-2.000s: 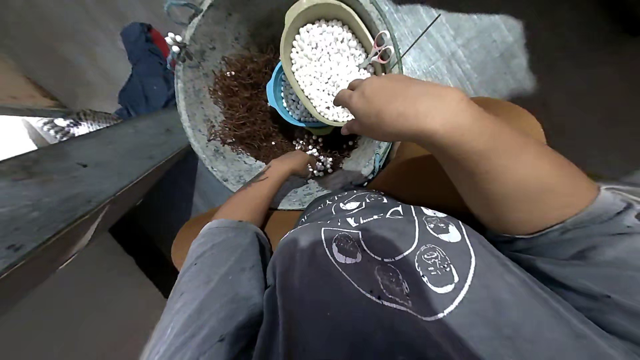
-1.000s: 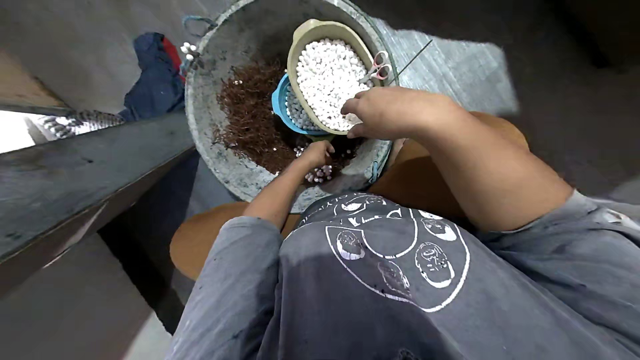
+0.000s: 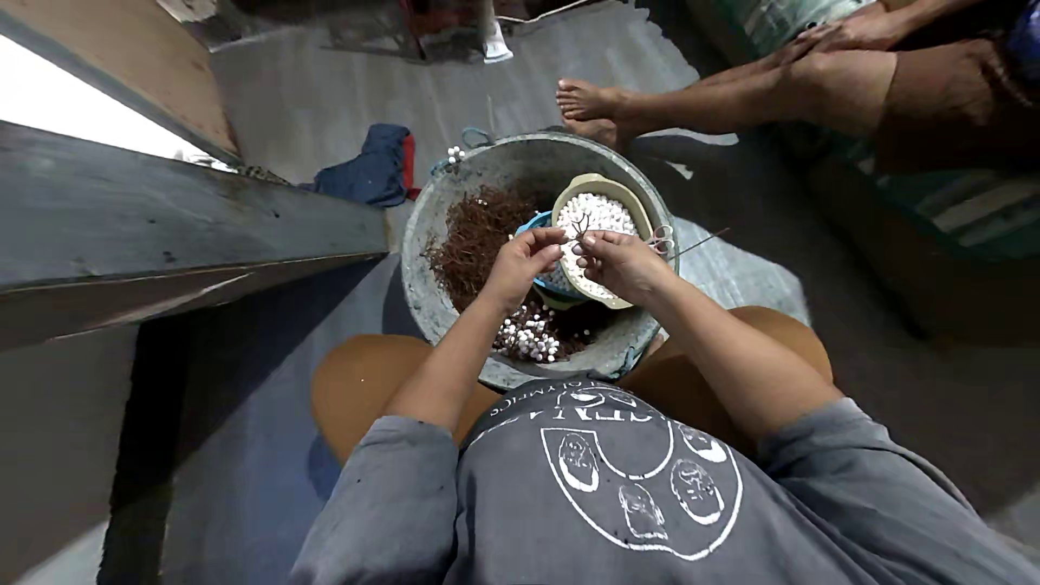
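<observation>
Both hands meet over an oval beige bowl [image 3: 637, 213] of small white balls [image 3: 605, 213]. My right hand [image 3: 621, 262] pinches a small dark branched twig [image 3: 580, 224]. Close on its left, my left hand [image 3: 526, 264] has thumb and fingertips together near the twig; whether it grips anything is unclear. Under the beige bowl, partly hidden, is a blue bowl [image 3: 557, 280] of greyish pieces. Both sit in a large round grey tub [image 3: 420, 284] with brown twigs [image 3: 471, 244] at its left and white-tipped sprigs [image 3: 528, 333] at its near side. Scissors [image 3: 662, 240] rest at the beige bowl's right edge.
A thin stick [image 3: 703, 243] juts over the tub's right rim. Dark blue cloth [image 3: 370, 171] lies on the floor beyond the tub's left side. Another person's bare feet [image 3: 593, 106] are just past the far rim. A grey wooden beam [image 3: 187, 211] runs along the left.
My left hand has risen from the white-tipped sprigs to meet my right hand above the beige bowl. The view has shifted, bringing another person's legs into sight.
</observation>
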